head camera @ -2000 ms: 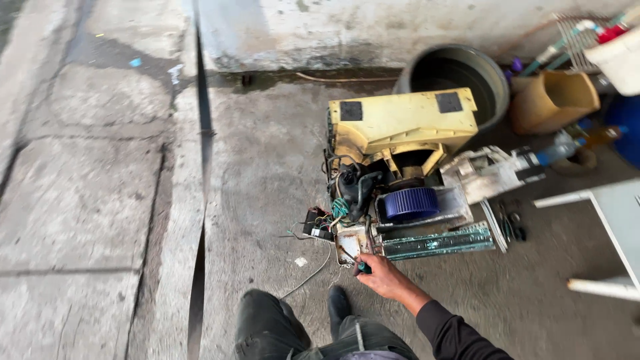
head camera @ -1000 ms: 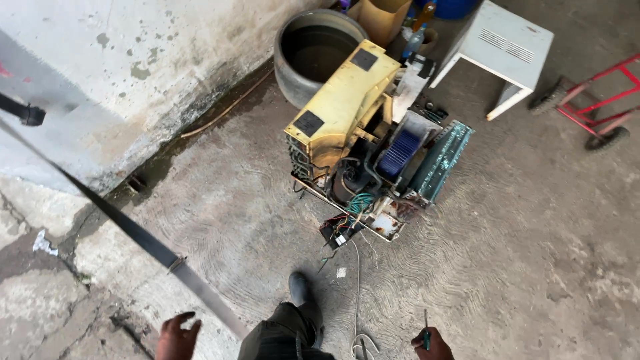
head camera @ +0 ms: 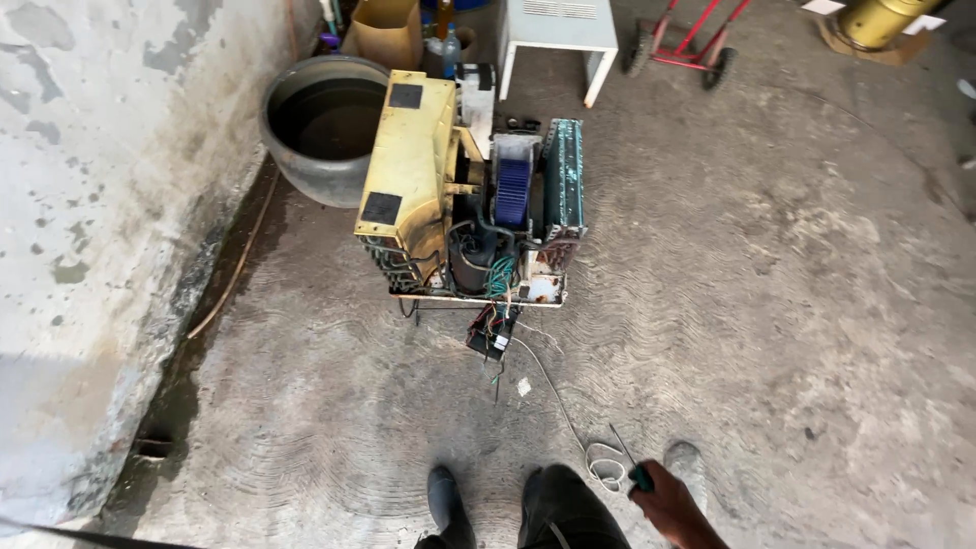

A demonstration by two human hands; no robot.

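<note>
My right hand (head camera: 671, 503) grips the green handle of a screwdriver (head camera: 627, 446), its shaft pointing up and left above the floor. My left hand is out of view. In front of my boots stands an opened window air conditioner, with a yellowed housing (head camera: 415, 152), a blue blower wheel (head camera: 512, 191), a finned coil (head camera: 564, 175) and a dark compressor (head camera: 469, 255) on a rusty base pan (head camera: 545, 288). A black control box (head camera: 488, 335) with loose wires lies on the floor at its near edge. A pale cord (head camera: 555, 396) runs from there to a loose coil.
A large round tub (head camera: 328, 171) of dark liquid stands between the unit and the stained wall (head camera: 114, 191). Behind are a cut yellowish container (head camera: 387, 34), a plastic bottle (head camera: 451, 53), a white metal casing (head camera: 560, 34) and a red hand truck (head camera: 690, 57). A thin pipe (head camera: 244, 259) lies along the wall.
My right hand was at the unit's base pan two seconds ago and is now away from it, holding the screwdriver. My left hand, seen one second ago, has left the view. The view has turned.
</note>
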